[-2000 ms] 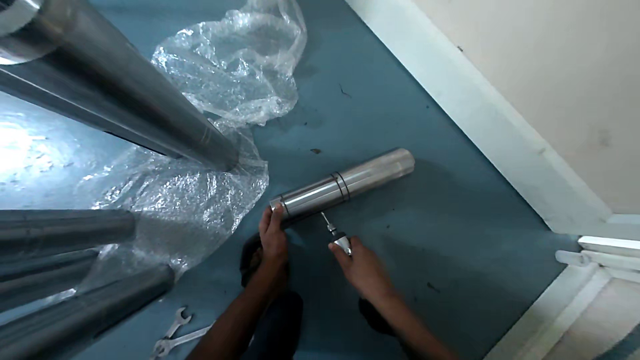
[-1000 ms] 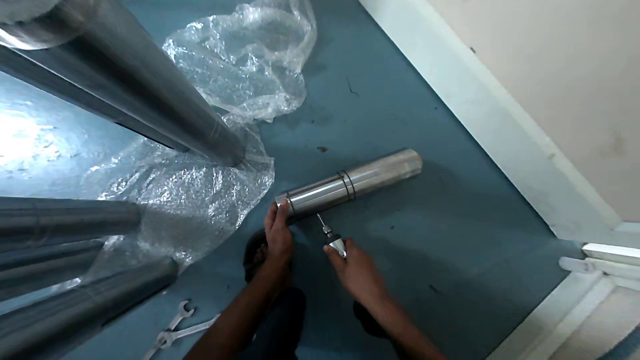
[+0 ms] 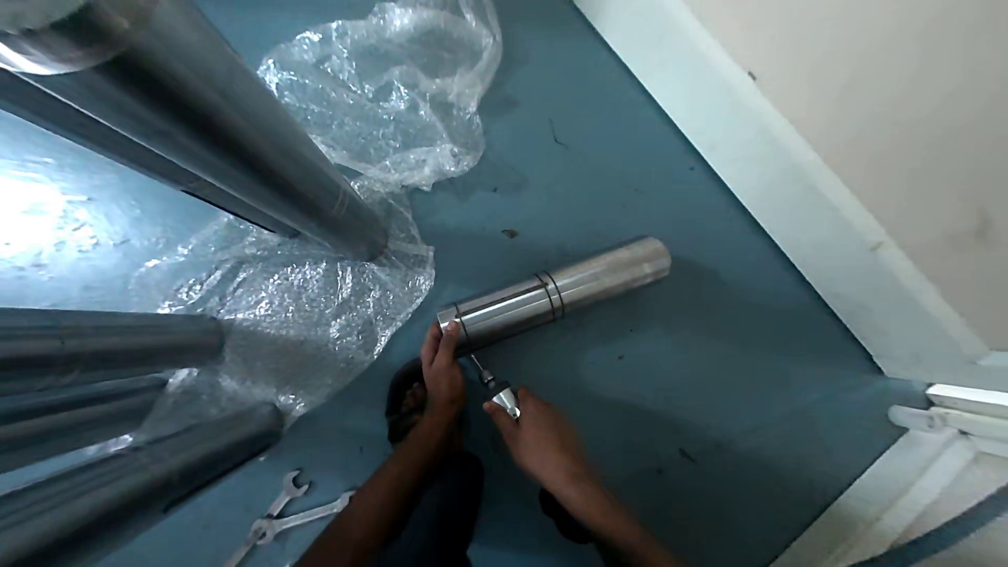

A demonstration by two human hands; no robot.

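Observation:
A shiny metal cylinder (image 3: 598,282) with dark grooves around it lies on the blue-green floor, slanting up to the right. My left hand (image 3: 444,370) grips its near left end, the thumb or a finger on top. My right hand (image 3: 535,437) holds a small handheld rotary tool (image 3: 504,400) with a silver body and a thin bit. The bit points at the cylinder's lower left side; whether it touches cannot be told. The grip of the tool is mostly hidden in my palm.
Several large metal cylinders (image 3: 268,142) stand at the left on crumpled clear plastic wrap (image 3: 315,307). Open-end wrenches (image 3: 303,517) lie crossed at the lower left. A white skirting (image 3: 748,165) and wall run along the right. My sandalled foot (image 3: 405,398) is beside my left hand.
My right hand and the tool have shifted slightly left along the cylinder, closer to my left hand. My left hand still holds the cylinder's end.

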